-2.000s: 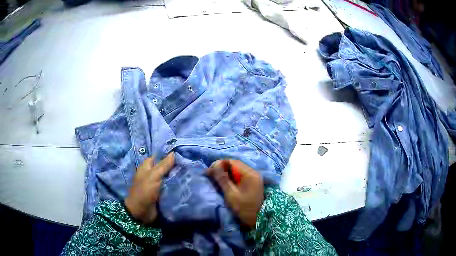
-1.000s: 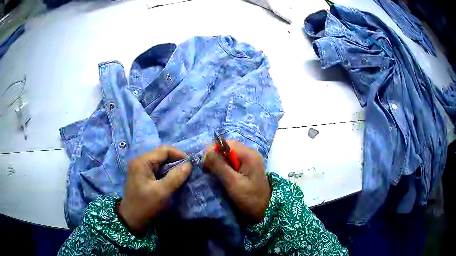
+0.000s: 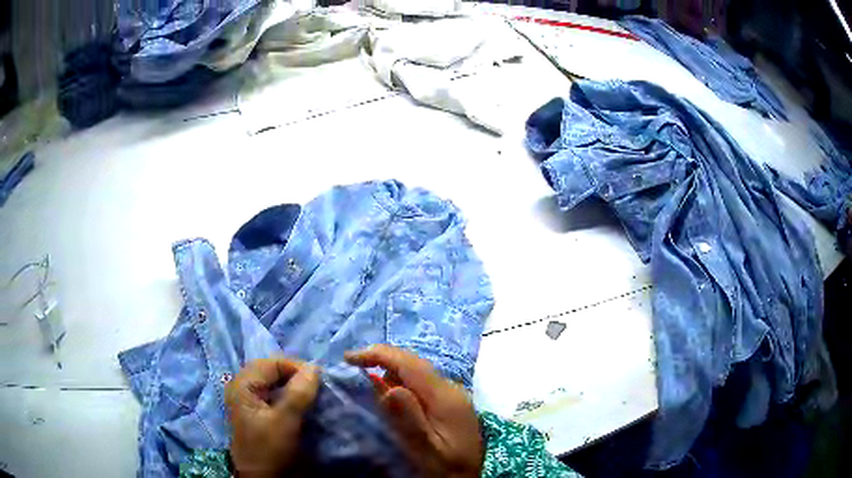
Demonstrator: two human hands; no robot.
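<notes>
A light-blue patterned denim shirt [image 3: 360,271] lies bunched on the white table, its dark inner collar to the upper left and its placket with metal snaps at the left. My left hand [image 3: 273,415] pinches a fold of the shirt between thumb and fingers. My right hand [image 3: 425,411] is at the other side of this raised, blurred fold. Red-orange handles of the thread snips [image 3: 381,383] show between its fingers; the blades are not visible. Whether its fingers also grip the cloth is unclear.
Another blue shirt [image 3: 701,271] hangs over the right edge of the white table [image 3: 579,397]. Off-white cloth [image 3: 434,56] and a blue heap [image 3: 191,42] lie at the far side. A small pale block with a looped cord [image 3: 49,322] lies at the left.
The view has tilted up, showing more of the far side. The snips' blades have gone out of sight in my right hand. Both hands now hold the fold lower in the picture.
</notes>
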